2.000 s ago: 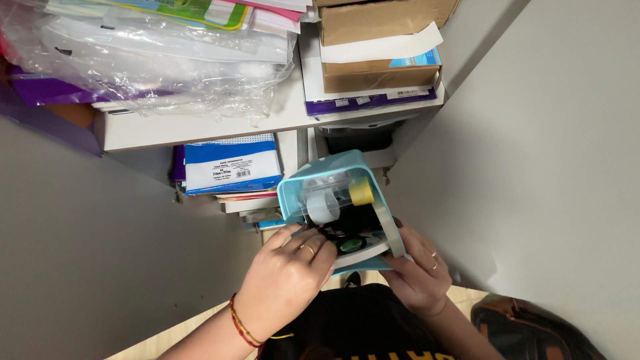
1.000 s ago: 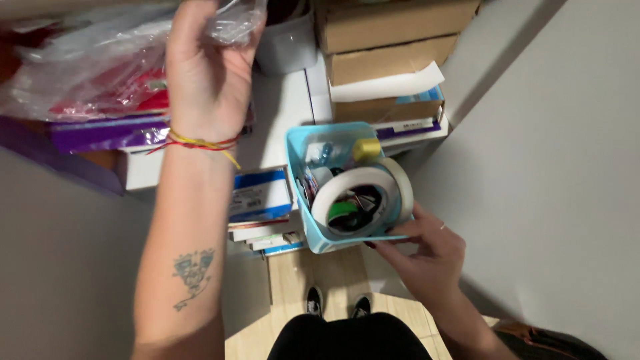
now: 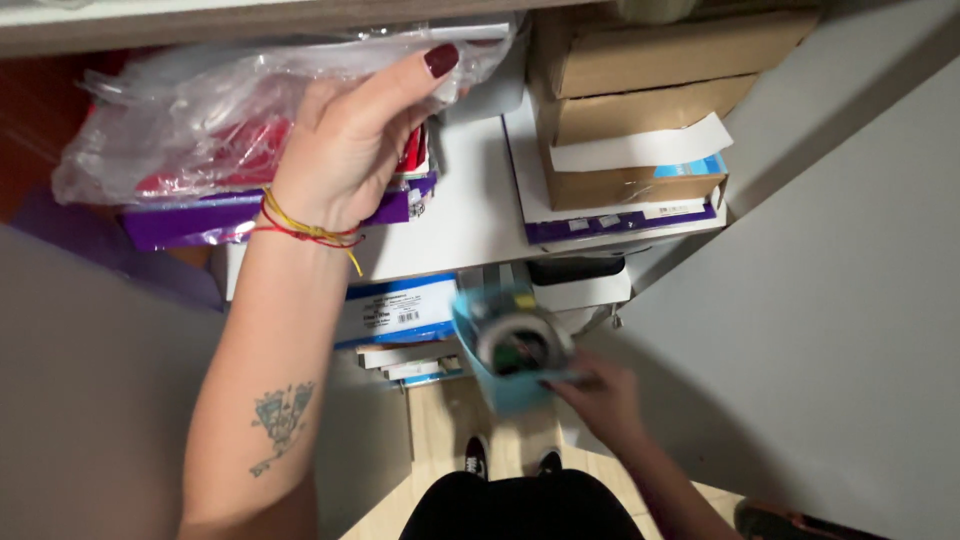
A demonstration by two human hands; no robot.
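My left hand (image 3: 360,135) is raised at the upper left, its thumb on top of a clear plastic bag (image 3: 187,112) with its fingers beneath the bag's edge. Red and purple packs lie under the plastic. Lower down, my right hand (image 3: 600,390) grips the rim of a light blue plastic bin (image 3: 499,390), which is blurred. A roll of tape (image 3: 555,341) and other small items sit in the bin, too blurred to name.
A white shelf (image 3: 465,195) carries stacked cardboard boxes (image 3: 645,112) at right and a grey container (image 3: 487,90) behind. Below it are a blue and white paper pack (image 3: 401,307) and more stacked packs. Grey panels stand on both sides. A dark bag (image 3: 795,521) lies at lower right.
Two seconds ago both hands were at the blue bin; my left hand has since gone up to the plastic bag. My right hand still holds the bin. The view has shifted.
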